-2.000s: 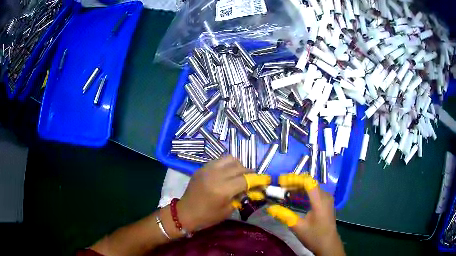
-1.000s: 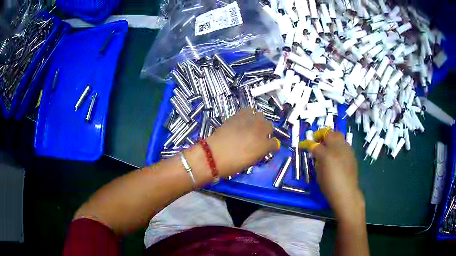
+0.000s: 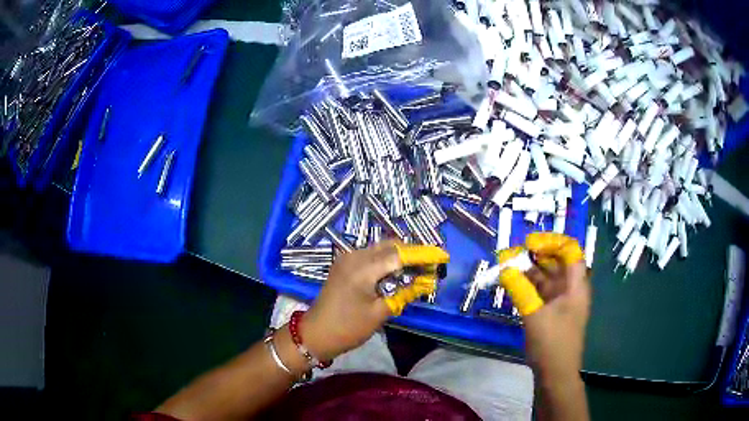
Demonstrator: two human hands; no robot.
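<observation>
My left hand point(image 3: 382, 284), with yellow finger cots, holds several metal tubes point(image 3: 394, 285), their round ends showing between the fingers. My right hand point(image 3: 546, 275), also with yellow cots, pinches a white inner piece point(image 3: 516, 265) between thumb and fingers. The piece's left end is blurred and points at my left hand, with a gap between them. Both hands are over the front part of the near blue tray point(image 3: 386, 316). Loose metal tubes point(image 3: 382, 144) fill the tray's left and middle. A large heap of white pieces point(image 3: 624, 115) covers its right side and the bench beyond.
A clear plastic bag point(image 3: 287, 90) with a white label point(image 3: 382, 31) lies over the tray's far edge. A left blue tray point(image 3: 123, 222) holds a few scattered tubes. Beyond it, a side tray of slim metallic parts point(image 3: 45, 90) stands at the far left. The dark green bench point(image 3: 234, 181) shows between trays.
My left hand has drawn back from the tube pile toward me, tubes now showing in it. My right hand has moved slightly nearer me and now holds a white piece clear of the heap.
</observation>
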